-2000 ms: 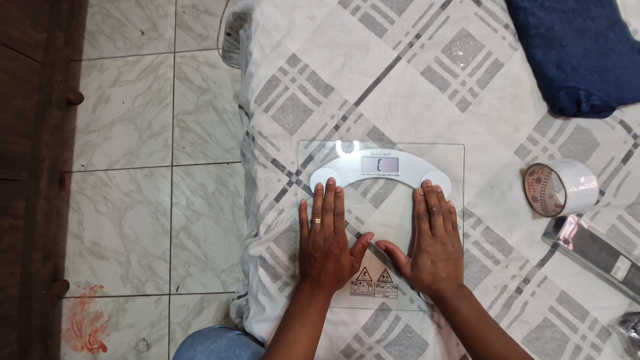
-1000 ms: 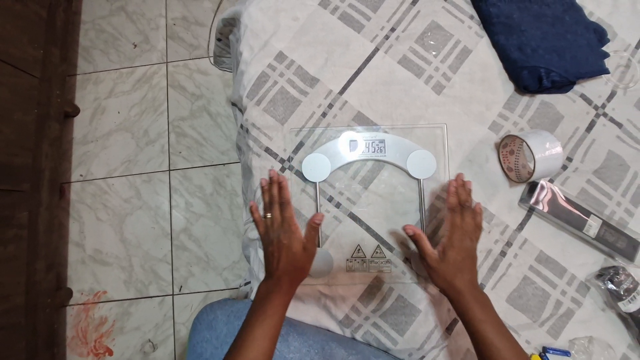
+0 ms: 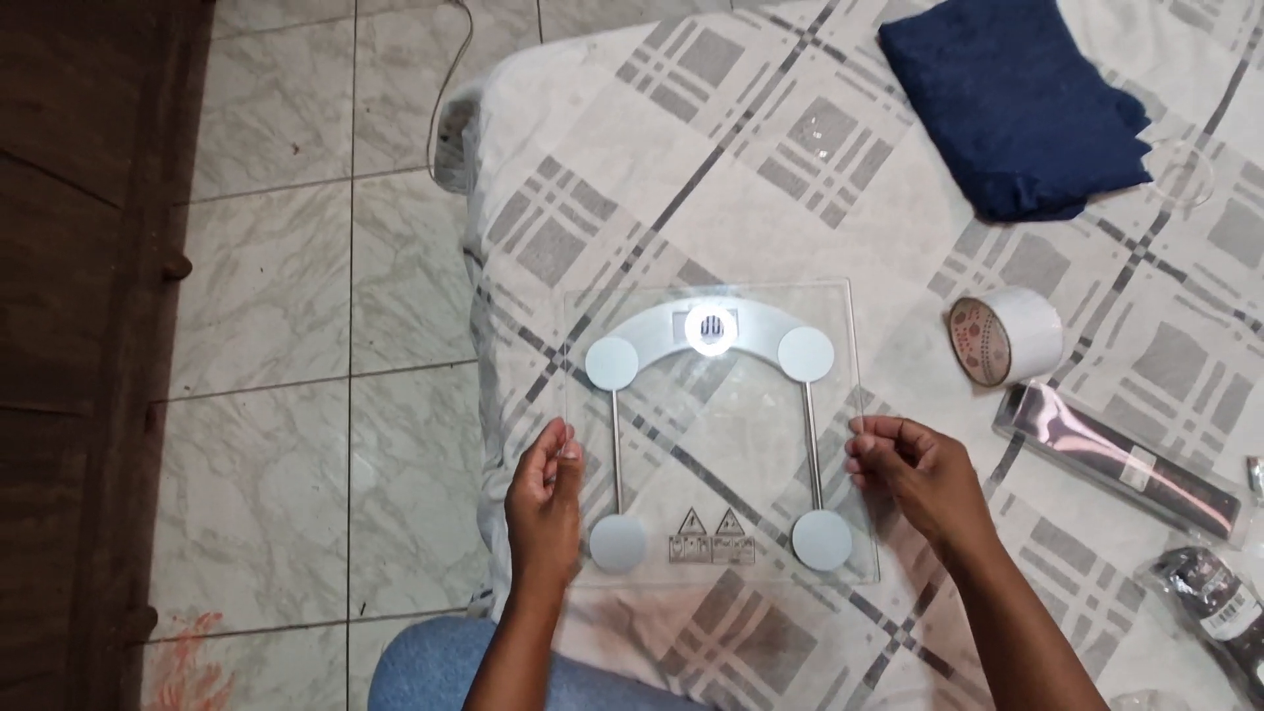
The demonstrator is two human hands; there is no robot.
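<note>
A square glass bathroom scale (image 3: 721, 434) is at the edge of a bed or padded surface under a plaid cloth (image 3: 731, 642). It has a curved silver band with a lit display at the top, round pads near the corners and two metal rods. My left hand (image 3: 546, 494) grips the left glass edge, thumb on the near side. My right hand (image 3: 913, 474) pinches the right edge between thumb and fingers. Whether the scale touches the cloth cannot be told.
Right of the scale are a roll of white tape (image 3: 1032, 336), a clear-lidded narrow box (image 3: 1116, 459) and a plastic-wrapped dark item (image 3: 1210, 602). Folded navy fabric (image 3: 1017, 109) lies at the upper right. Tiled floor (image 3: 257, 494) and dark wooden furniture (image 3: 69, 346) are at the left.
Both hands first lay flat on the scale's glass, then came off with fingers spread. Now they hold its left and right edges. The display reading has changed.
</note>
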